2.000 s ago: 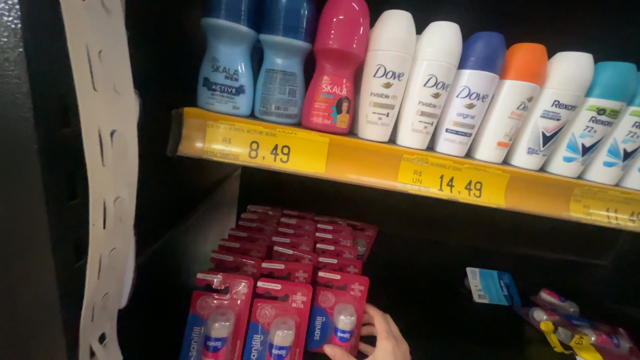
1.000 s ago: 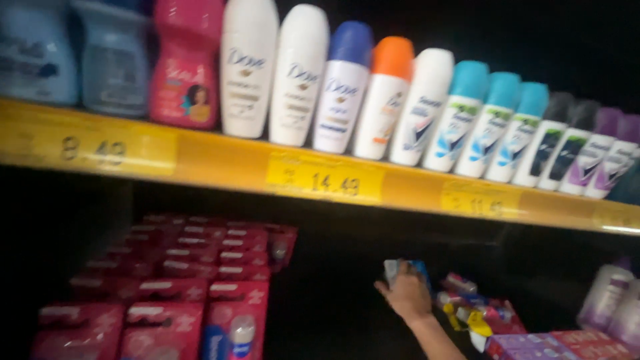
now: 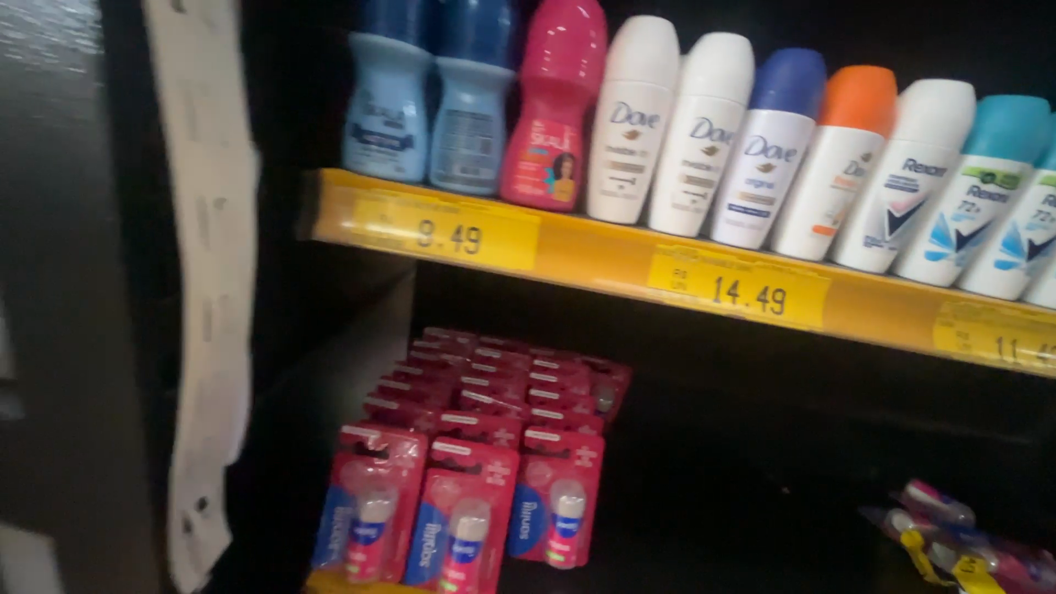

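Note:
Neither of my hands shows in the head view now. At the lower middle, red blister packs of lip balm (image 3: 554, 503) stand in three rows running back into the shelf, the front ones upright. Above them, a yellow shelf edge with price tags (image 3: 594, 260) carries a line of roll-on deodorants: light blue bottles (image 3: 386, 115), a pink bottle (image 3: 551, 124), white Dove bottles (image 3: 634, 132), one with a blue cap (image 3: 771, 157), one with an orange cap (image 3: 837, 165), and Rexona bottles (image 3: 907, 181) at the right.
A pale slotted strip (image 3: 213, 289) hangs down the left side beside a dark upright panel (image 3: 66, 247). Small packaged items with yellow tags (image 3: 961, 536) lie in a jumble at the lower right of the lower shelf.
A hand was at the right front lip balm pack, then at a small blue and white pack farther right; now both that hand and the blue and white pack are out of sight.

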